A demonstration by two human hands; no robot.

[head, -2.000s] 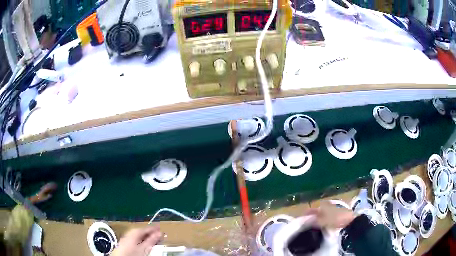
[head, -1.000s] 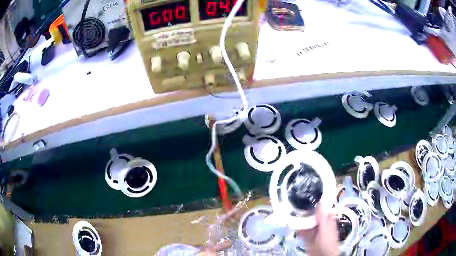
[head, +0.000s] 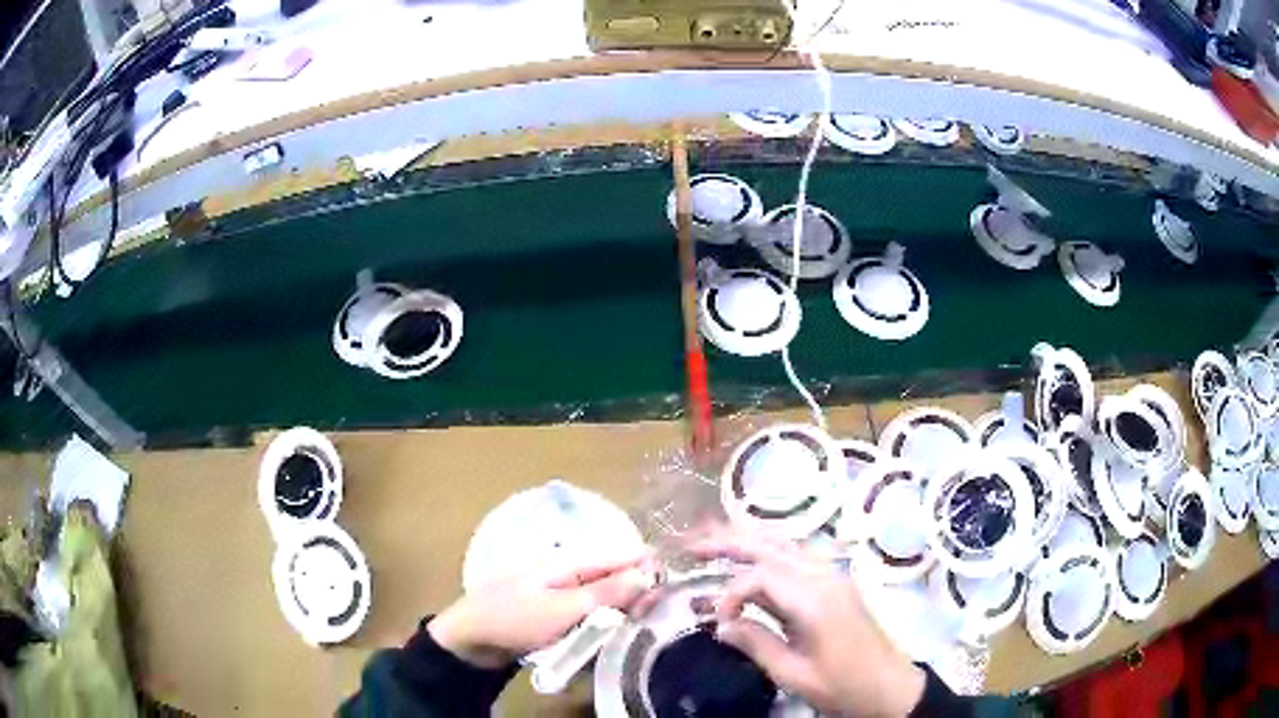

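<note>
A round white housing with a dark centre [head: 708, 680] is at the bottom middle, cut off by the picture's edge, its white arm [head: 575, 649] pointing left. My left hand [head: 540, 613] is at its upper left, fingers together; whether they pinch a small part is unclear. My right hand [head: 814, 617] is over its right side, fingers bent and slightly blurred, thumb near the dark centre; its grip is unclear. A plain white round cover [head: 551, 540] lies behind my left hand. Clear film [head: 673, 498] lies beyond the hands.
Housings heap on the right [head: 982, 512]; two lie at left [head: 323, 582]. The green belt [head: 547, 309] carries more units, crossed by a brown and red bar [head: 690, 295]. A thin white lead [head: 800, 211] hangs over it. A sleeved person's arm [head: 70, 617] is at far left.
The view has tilted down. The shiny dark-centred housing raised in my right hand is no longer held up; a similar one lies on the heap. Both hands are now together at another dark-centred housing.
</note>
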